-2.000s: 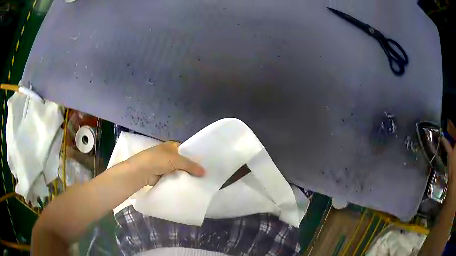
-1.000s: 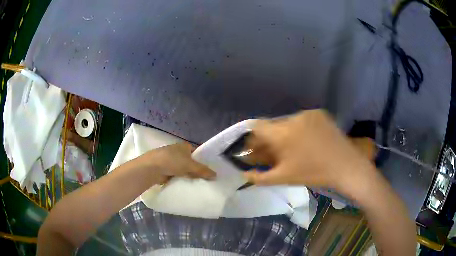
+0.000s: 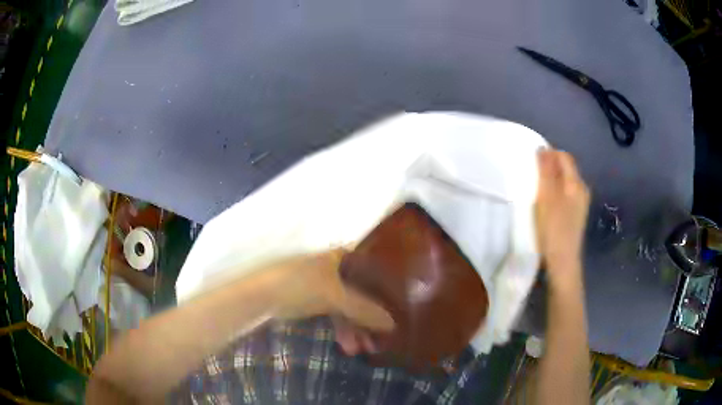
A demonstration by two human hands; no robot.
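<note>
A white garment piece [image 3: 317, 186] lies spread over the table's front edge and the lap. My left hand [image 3: 356, 297], slightly blurred, holds a brown rounded plate [image 3: 423, 285] by its left side, over the lower middle of the cloth. The plate hides the cloth and part of the lap beneath it. My right hand [image 3: 562, 206] holds the cloth's right edge, with its fingertips at the upper right corner. The steam iron [image 3: 689, 244] stands at the right table edge, away from both hands.
Black shears [image 3: 586, 83] lie on the grey-purple table [image 3: 317, 63] at the upper right. A white stack [image 3: 150, 8] is at the upper left. White pieces [image 3: 59, 245] hang at the left beside a tape roll [image 3: 139, 248]. A metal rest [image 3: 693, 302] is below the iron.
The iron has left my right hand and is at the right edge. My right hand now holds the cloth's edge. The brown plate is now in my left hand. The cloth reaches further up the table.
</note>
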